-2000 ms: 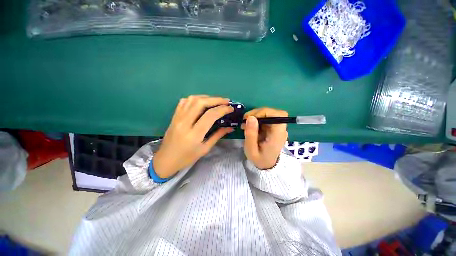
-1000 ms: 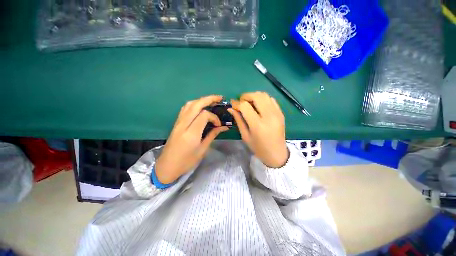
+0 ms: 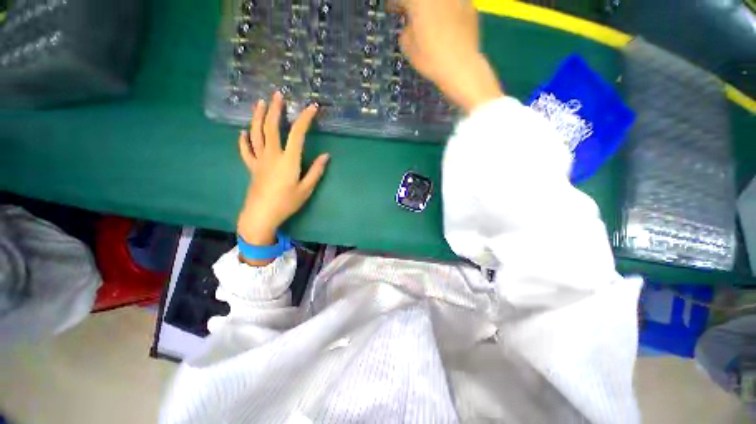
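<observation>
The dark rounded-square housing with a pale rim lies on the green mat, touched by neither hand. My left hand is open, fingers spread, its fingertips at the near edge of the clear module blister tray. The tray holds rows of small dark modules. My right hand is over the tray's far right part, cut off by the top edge and blurred; its fingertips cannot be made out. The tweezers are not seen.
The blue parts bin with white plastic parts is partly behind my right sleeve. Stacked clear blister trays stand right of it. A black compartment tray is below the bench edge at left. Grey sleeves of other people show at both sides.
The housing has left my hands and lies on the mat. My left hand has opened and moved to the tray edge; my right hand has reached far forward. The view has shifted.
</observation>
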